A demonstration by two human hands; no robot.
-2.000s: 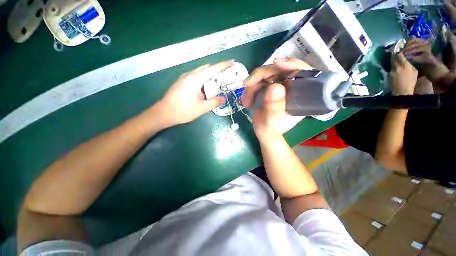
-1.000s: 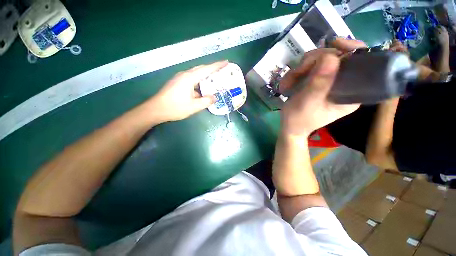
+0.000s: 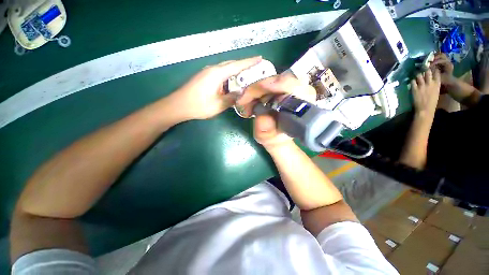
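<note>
A white housing shell (image 3: 256, 73) lies on the green bench in front of me. My left hand (image 3: 206, 91) grips its left side. My right hand (image 3: 273, 107) is closed around the grey electric screwdriver (image 3: 308, 122), its front end over the shell. The bit tip and the circuit board inside the shell are hidden behind my right hand. The screwdriver's black cord (image 3: 386, 165) runs off to the right.
A white screw feeder (image 3: 343, 60) stands just right of my hands, with white shells (image 3: 385, 101) beside it. A shell with a blue board (image 3: 36, 24) lies far left. A neighbour's hands (image 3: 431, 78) and blue wired parts (image 3: 453, 41) are at right. A pale strip (image 3: 155, 58) crosses the bench.
My right hand with the screwdriver swung right to the feeder, then back left over the shell. The shell stays in my left hand. The far-left shell has shifted toward the picture's upper left.
</note>
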